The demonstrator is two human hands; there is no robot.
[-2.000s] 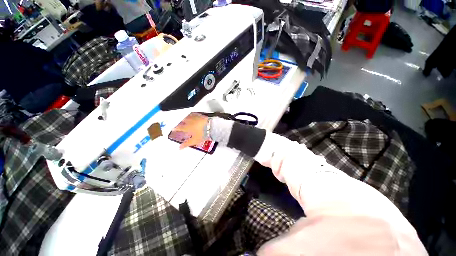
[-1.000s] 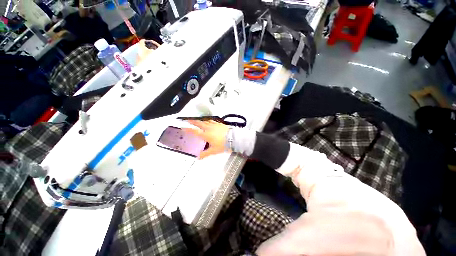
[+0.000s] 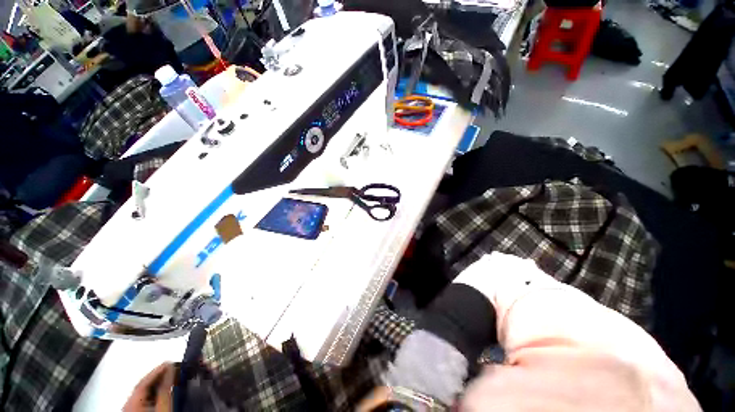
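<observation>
A plaid panel (image 3: 242, 358) lies at the needle end of the white sewing machine (image 3: 173, 193), with a dark binding strip (image 3: 190, 354) running down its left side. My left hand (image 3: 153, 390) is at the bottom edge beside the strip, blurred and cut off; its grip is unclear. My right hand (image 3: 385, 400) is low at the bottom edge, mostly out of the picture; its fingers cannot be made out. The smartphone (image 3: 294, 218) lies flat with its screen lit blue. Black-handled shears (image 3: 355, 195) lie beyond it.
Orange-handled scissors (image 3: 413, 111) rest on a blue item at the table's far end. A brown cardboard scrap (image 3: 229, 228) is on the machine. Plaid pieces (image 3: 564, 217) lie on dark cloth at right. A bottle (image 3: 184, 96) stands behind the machine; a red stool (image 3: 566, 42) is on the floor.
My right hand has left the smartphone and moved down to the bottom edge, uncovering phone and shears. The phone's screen changed from pale pink to blue. My left hand has come into view.
</observation>
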